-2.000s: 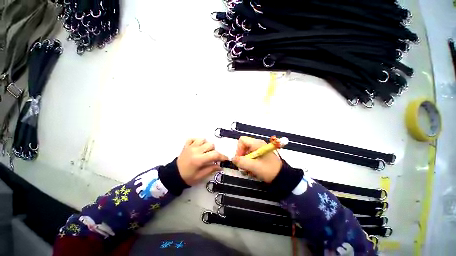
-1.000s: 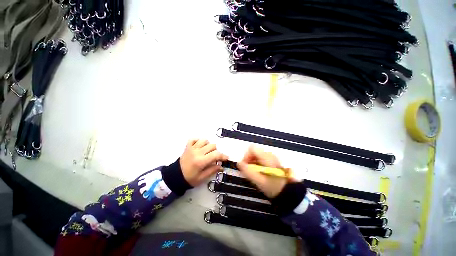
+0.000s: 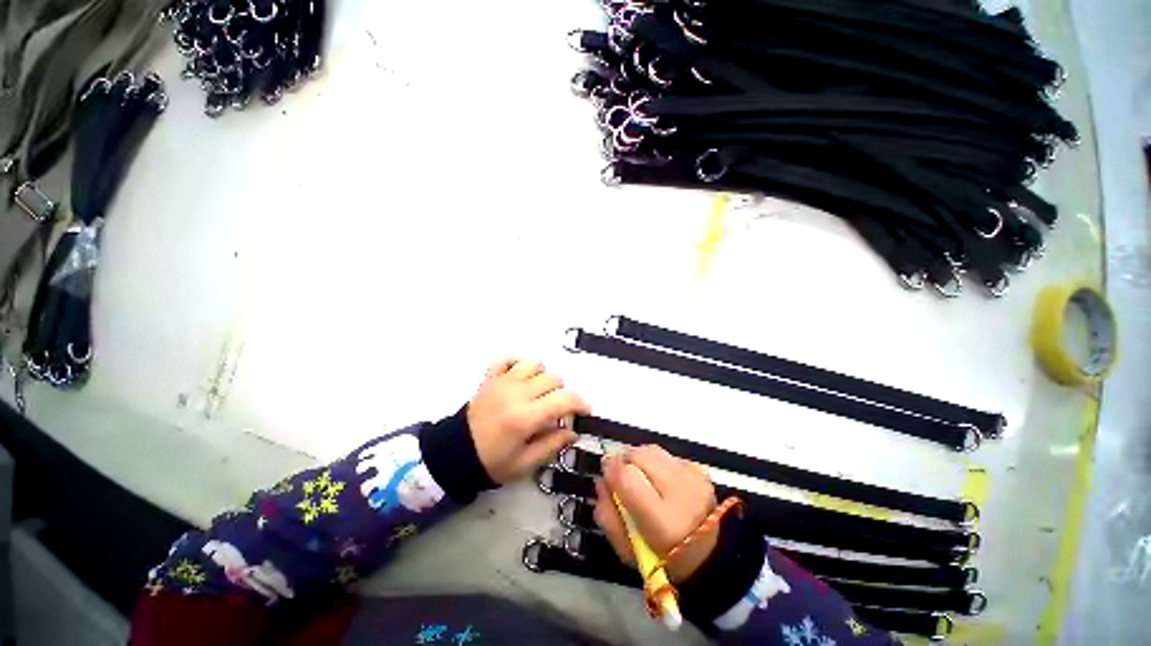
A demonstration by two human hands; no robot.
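Several black webbing straps (image 3: 808,476) with silver D-rings lie side by side in front of me. My left hand (image 3: 521,420) has its fingertips at the left ring end of the upper strap of the near group; whether they pinch it is hidden. My right hand (image 3: 659,505) holds a slim yellow pen-like tool (image 3: 641,545), its back end pointing down toward me, with an orange-red cord near that end. The tool's tip is hidden by my fingers, close to the strap ends.
Two more straps (image 3: 783,387) lie just beyond. A large strap pile (image 3: 833,114) is at the top right, a yellow tape roll (image 3: 1050,334) at right. Strap bundles (image 3: 107,164) and olive-grey webbing (image 3: 63,70) are at left.
My right hand has moved down toward me, and the yellow tool has swung from pointing right to pointing down. A strap near my left hand now shows uncovered. The whole view has shifted slightly.
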